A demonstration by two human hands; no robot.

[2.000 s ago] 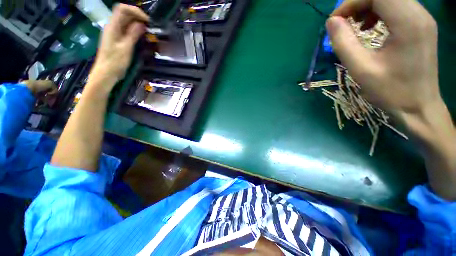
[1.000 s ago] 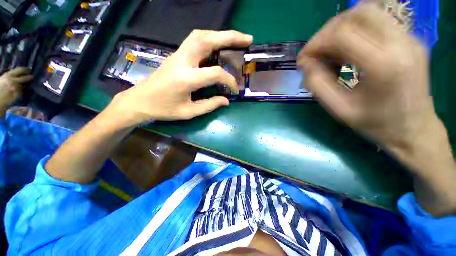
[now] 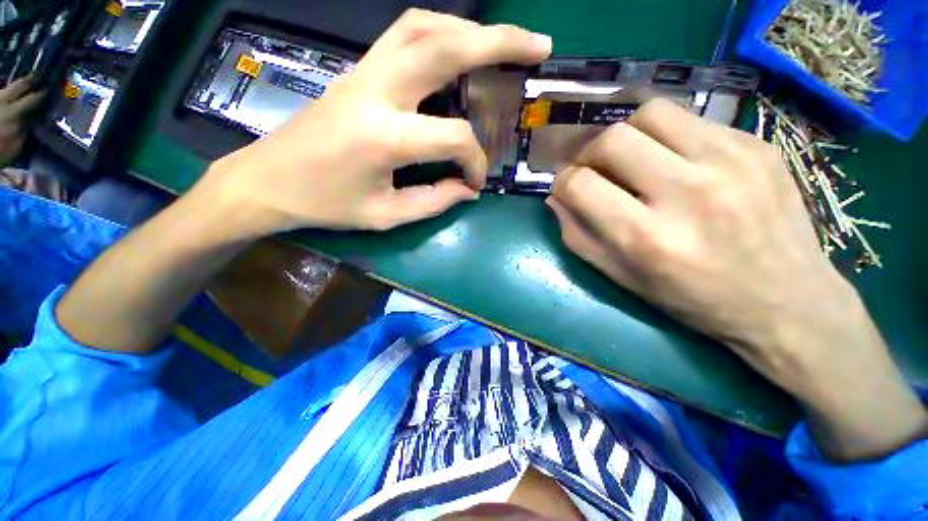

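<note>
A phone mid-frame (image 3: 585, 142) lies open side up on the green mat, with an orange flex tab near its left part. My left hand (image 3: 346, 142) grips its left end between thumb and fingers. My right hand (image 3: 672, 214) rests over its right half, fingers curled, fingertips at the lower edge; whether they pinch a strip is hidden.
A blue bin (image 3: 751, 43) full of tan strips is at the upper right, with loose strips (image 3: 829, 193) below it. A black tray (image 3: 193, 127) holding another frame (image 3: 267, 90) is at left. Further trays and another person's hand (image 3: 14, 117) are at far left.
My left hand went from the trays to the mid-frame and now holds it on the mat. My right hand came from the bin and down to the frame's lower edge.
</note>
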